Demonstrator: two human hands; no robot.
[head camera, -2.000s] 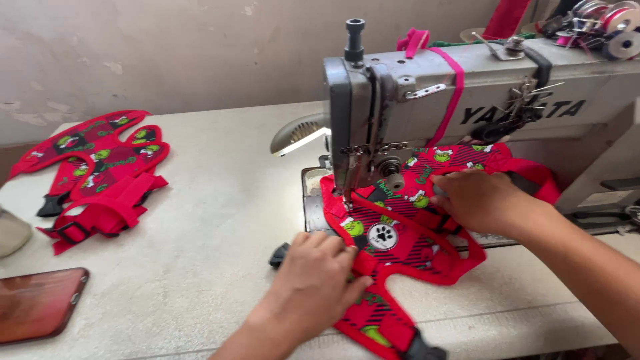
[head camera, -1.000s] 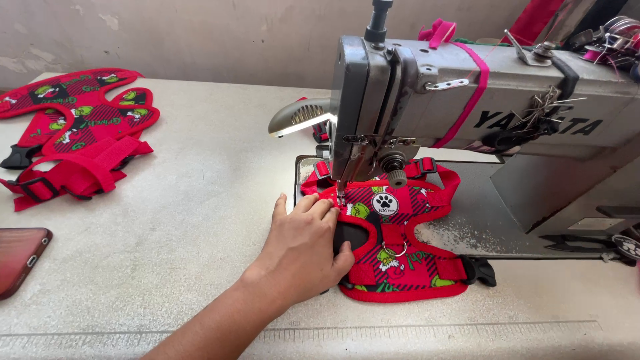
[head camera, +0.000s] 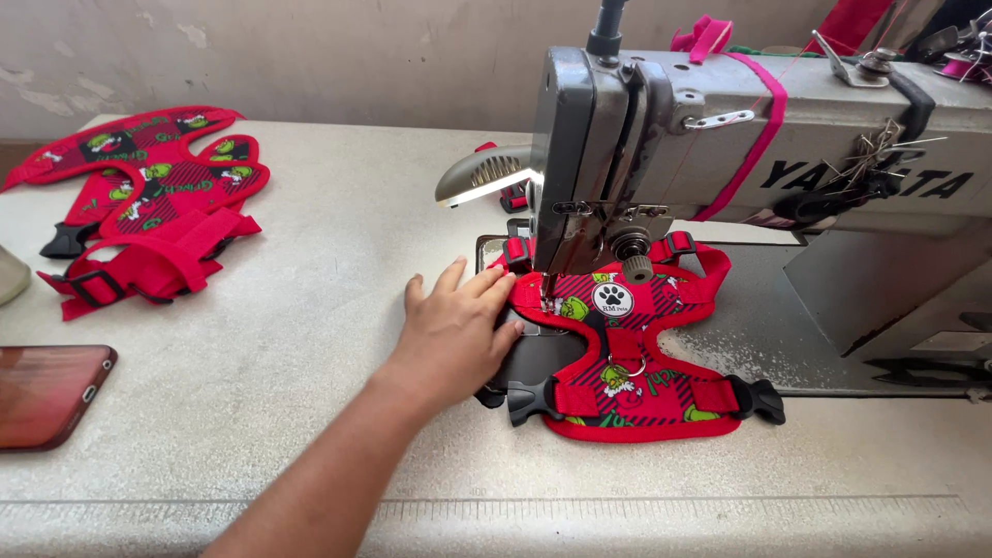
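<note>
A red printed pet harness (head camera: 620, 349) lies flat on the bed of an industrial sewing machine (head camera: 775, 155). Its upper left strap end is under the presser foot (head camera: 547, 298). Black side-release buckle parts (head camera: 531, 401) sit at its lower corners, and a metal D-ring (head camera: 626, 366) lies at its middle, below a round paw patch (head camera: 612, 299). My left hand (head camera: 457, 333) rests palm down with spread fingers left of the needle, its fingertips touching the harness's red edge but not gripping it. My right hand is out of view.
A second harness piece (head camera: 170, 182) with red straps and black buckles (head camera: 97, 287) lies at the left of the table. A phone (head camera: 54, 395) sits near the left edge. A lit lamp (head camera: 484, 174) stands beside the machine head. Pins cluster on the machine arm (head camera: 876, 174).
My right hand, on the harness in the oldest frame, has left the view. The harness has turned and now lies flat, with both lower buckles showing. My left hand's fingers have spread.
</note>
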